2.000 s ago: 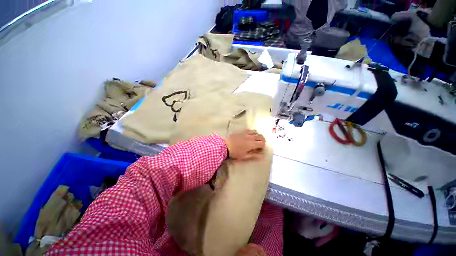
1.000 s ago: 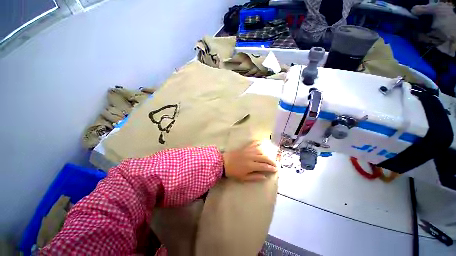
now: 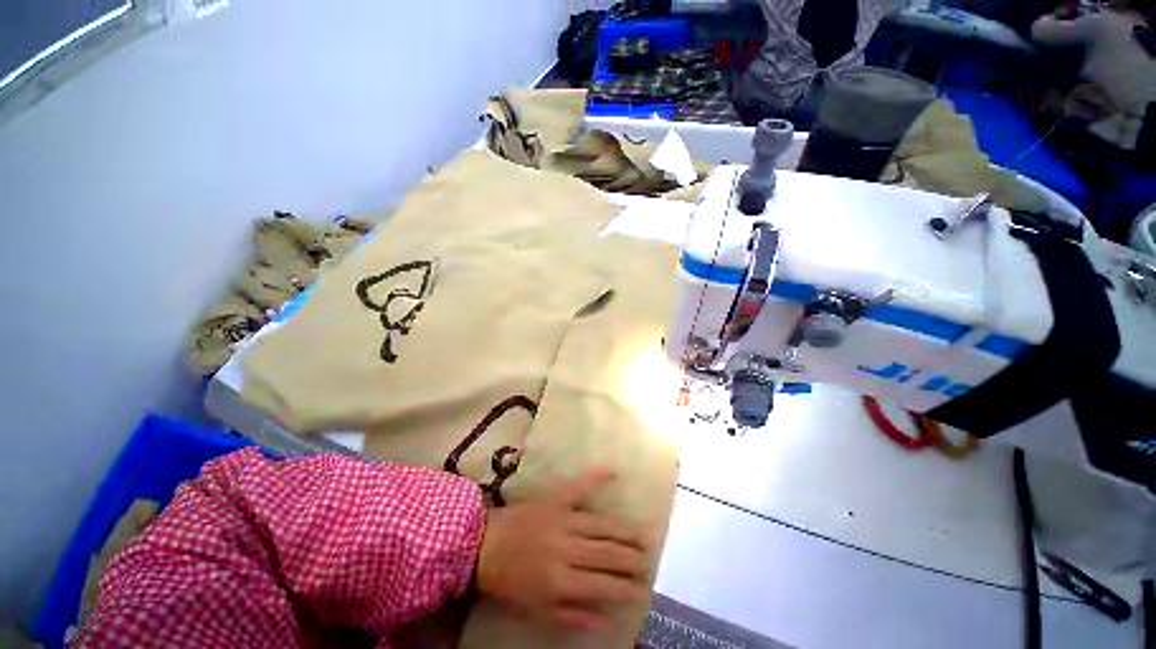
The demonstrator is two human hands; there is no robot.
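A tan fabric piece (image 3: pixel 494 279) with dark looped motifs lies over the table left of the white sewing machine (image 3: pixel 862 254). Its right edge runs to the brightly lit needle area, where the glare hides the needle. My left hand (image 3: pixel 564 560), in a red checked sleeve, lies palm down on the near part of the fabric, below the needle area, fingers slightly spread. It presses on the cloth and grips nothing that I can see. My right hand is not in view.
Red and yellow scissors handles (image 3: pixel 898 425) show under the machine arm. Dark snips (image 3: pixel 1084 586) and a black strap (image 3: pixel 1024 545) lie at right. A blue crate (image 3: pixel 89 558) is at lower left. Bundled tan cloth (image 3: pixel 273 273) lies by the wall. A person (image 3: pixel 1105 64) is at far right.
My left hand has moved from beside the needle toward me, down the fabric. A second looped motif now shows. A hand at the bottom edge two seconds ago is out of view.
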